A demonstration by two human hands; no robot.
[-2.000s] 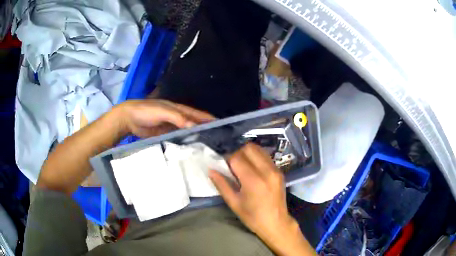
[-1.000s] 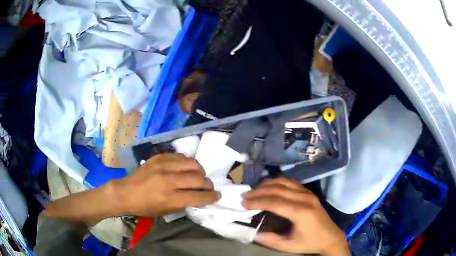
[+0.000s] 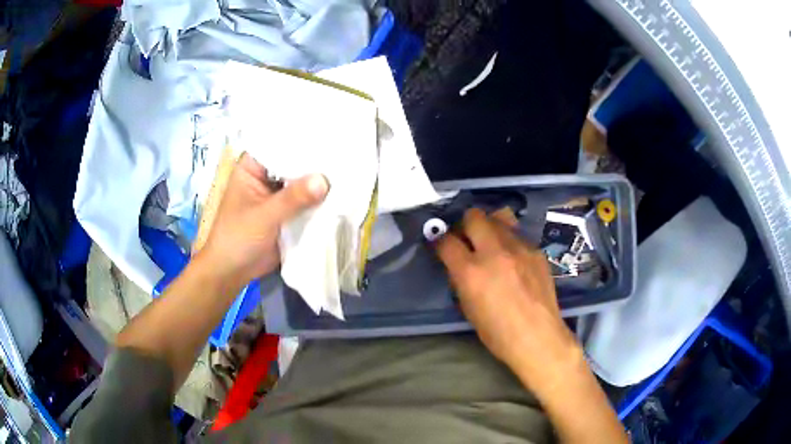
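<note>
The long grey machine drawer (image 3: 390, 328) lies across my lap. My left hand (image 3: 251, 217) grips a stack of white folded pieces (image 3: 303, 130) above the drawer's left end, thumb on top. My right hand (image 3: 499, 282) is inside the drawer near its middle, fingers bent down; whether it grips anything is hidden. A small white ring-shaped part (image 3: 434, 229) is at its fingertips. Metal parts (image 3: 568, 247) and a yellow ring (image 3: 606, 211) lie at the drawer's right end.
Light grey garment pieces (image 3: 113, 165) are heaped at the left. A pale grey cut panel (image 3: 672, 295) lies right of the drawer, by a blue plastic crate (image 3: 737, 347). The ruler-marked table edge (image 3: 724, 108) curves along the upper right. Something red (image 3: 247, 386) shows at the lower left.
The white pieces have been lifted out of the drawer in my left hand, exposing its left floor. My right hand has moved from the white pieces at the near rim into the drawer's middle.
</note>
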